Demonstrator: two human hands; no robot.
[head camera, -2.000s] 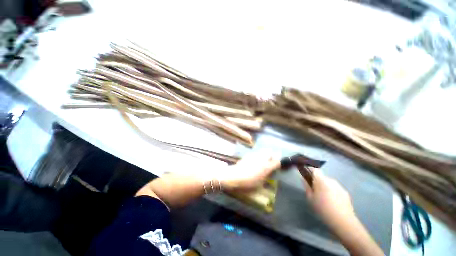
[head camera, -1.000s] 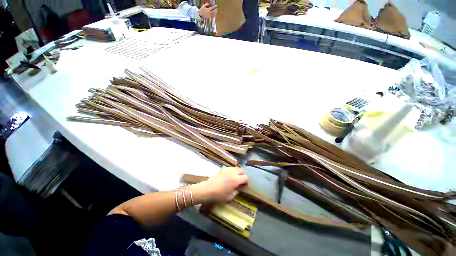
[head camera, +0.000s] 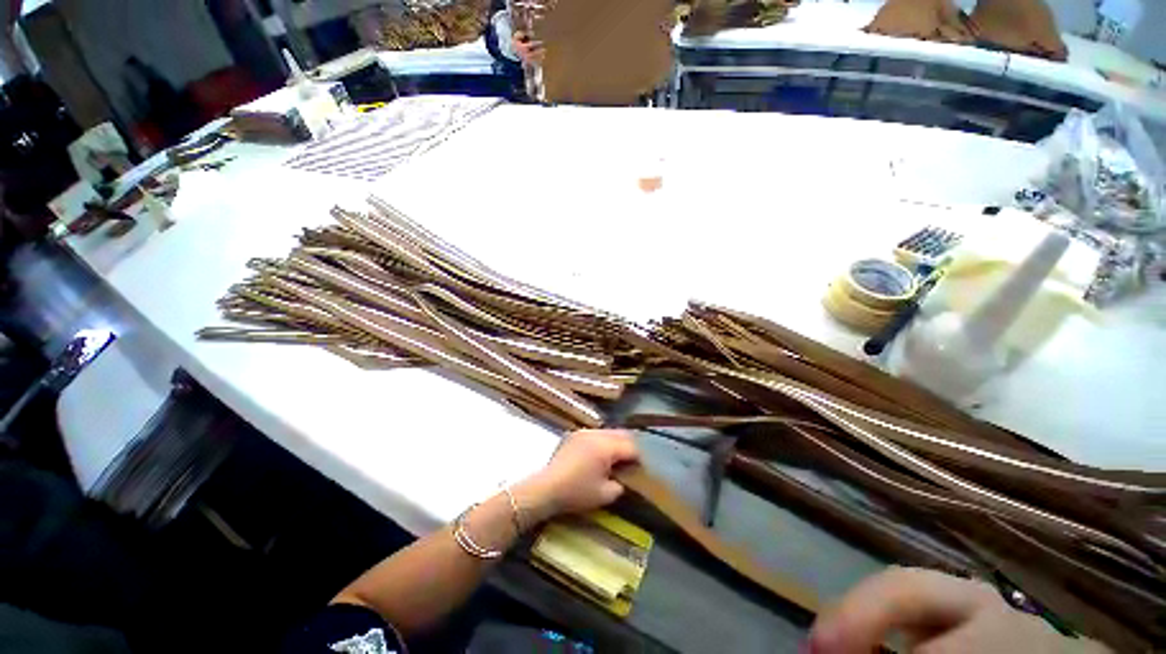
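A brown strap runs over the grey slab. My left hand is closed on its left end, just above the yellow gauge block. My right hand is at the bottom right, partly cut off by the frame edge, at the strap's other end; its fingers look curled on the strap. The hammer lies on the slab behind the strap, its dark head towards me.
Strap bundles lie behind the slab, one on the left and one on the right. Tape rolls, a black-handled tool and a white bottle stand at the right. A person's hand shows far back.
The hammer has left my right hand and lies on the slab. My right hand, out of clear view one second ago, is now at the strap's right end. My left hand stays on the strap.
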